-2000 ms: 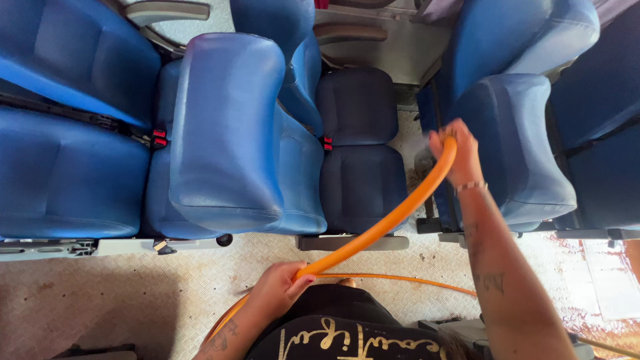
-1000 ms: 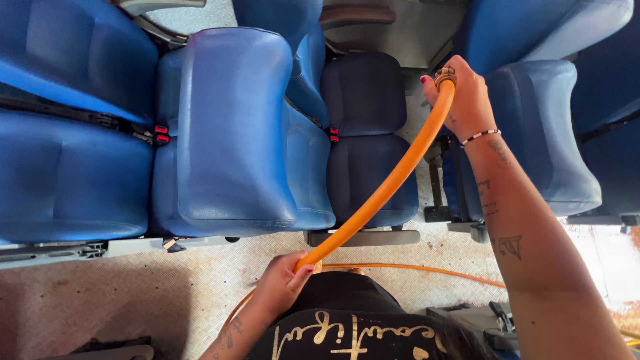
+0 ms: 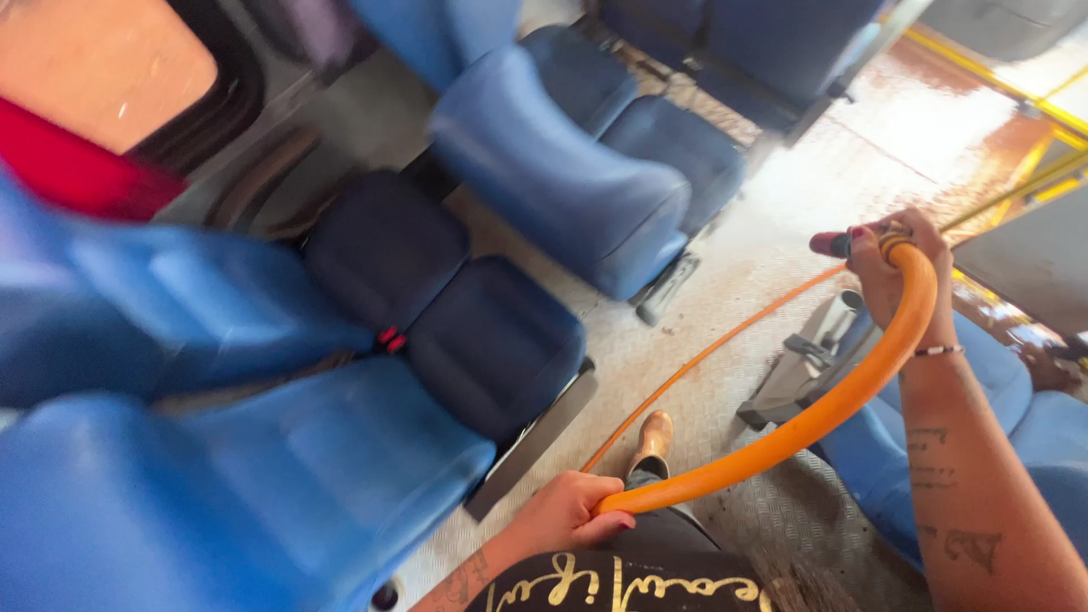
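My left hand grips a thick orange hose low in front of my body. From there the hose bends up and right to my right hand, which is shut around its end fitting. A dark nozzle pokes out beyond the fingers of that hand, pointing left. Another stretch of the orange hose lies along the metal floor and passes behind both hands.
Blue padded seats stand in rows at left and ahead, and more blue seats are at the right. Yellow rails border the upper right. The textured floor looks wet there. My boot is on the floor.
The view has swung strongly to the right, toward the aisle and yellow rails. Both hands still hold the hose, which is bent more sharply near my right hand.
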